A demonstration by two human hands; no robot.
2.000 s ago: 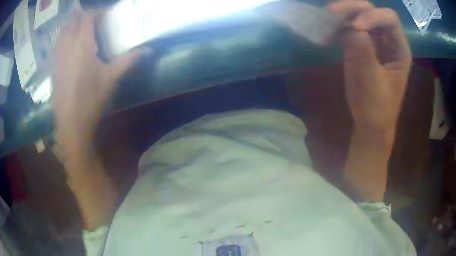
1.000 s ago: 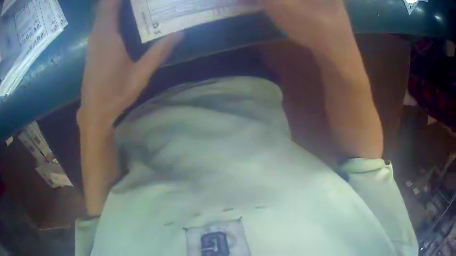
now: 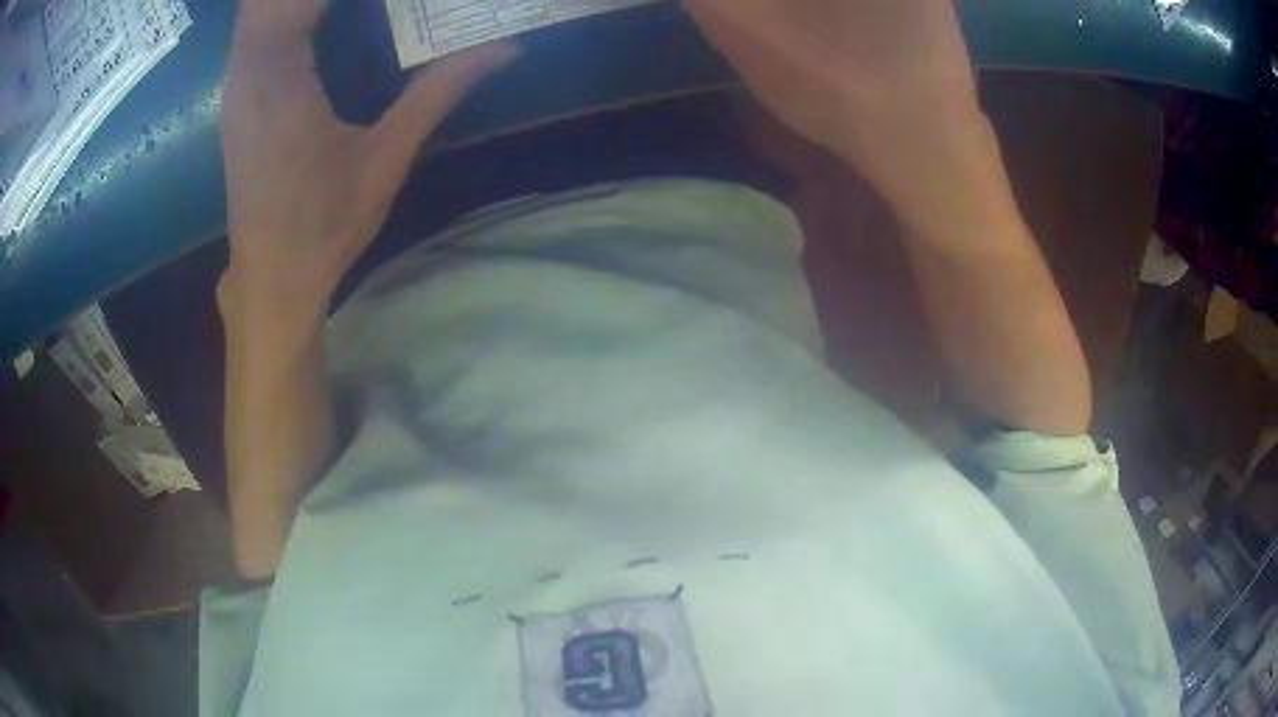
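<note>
A printed white leaflet sheet [image 3: 491, 25] lies at the top edge of the view, partly cut off, over the dark green tabletop. My left hand [image 3: 301, 154] is at its left end, with the thumb stretched along just below its lower edge; the fingertips are out of the picture. My right hand [image 3: 841, 63] is at its right end and covers that end; its fingers are cut off by the top edge. Whether either hand grips the sheet cannot be seen.
A fanned stack of printed leaflets [image 3: 81, 84] lies on the green tabletop [image 3: 154, 175] at the far left. A white paper corner shows at the top right. Paper pieces [image 3: 147, 460] lie below the bench on the left, against brown cardboard. Clutter lies at the lower right.
Since two seconds ago, my right hand has moved left to the sheet. In the last second, the sheet and tabletop have shifted slightly up in view; both hands stay beside the sheet.
</note>
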